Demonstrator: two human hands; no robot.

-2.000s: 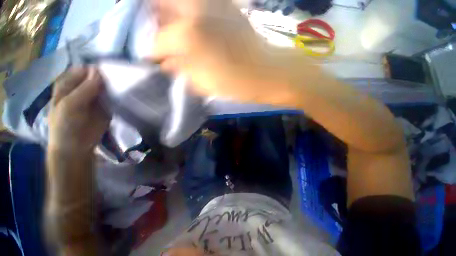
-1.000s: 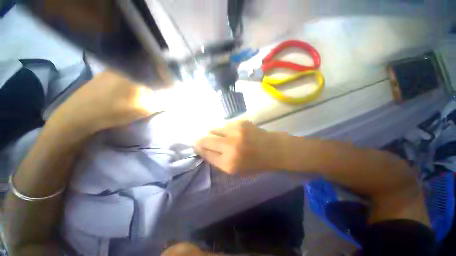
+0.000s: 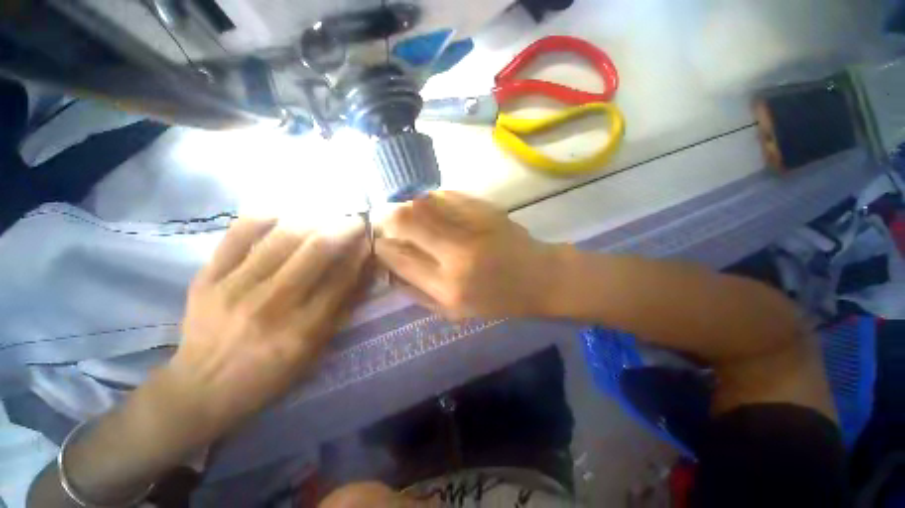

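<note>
Light grey fabric (image 3: 109, 273) with dark stitched seam lines lies flat on the table at the left and runs under the lamp glow. My left hand (image 3: 273, 298) lies on the fabric's edge, fingers spread slightly, just below the glow. My right hand (image 3: 461, 253) is at the fabric's right end with fingertips bent together, beside my left fingertips. The ribbed grey knob (image 3: 406, 166) is just above my right fingers. The presser foot and needle are lost in the glare. Whether my right fingers pinch the cloth edge is partly hidden.
Scissors (image 3: 561, 139) with red and yellow handles lie right of the knob. A small dark block (image 3: 812, 127) in a brown-edged frame is at the table's right end. A ruler (image 3: 407, 342) runs along the front edge. A blue basket (image 3: 848, 367) and scraps (image 3: 863, 248) are at lower right.
The bunched fabric now lies flatter and extends left. My left hand has moved from behind the cloth to its front edge, beside my right hand. The view has shifted.
</note>
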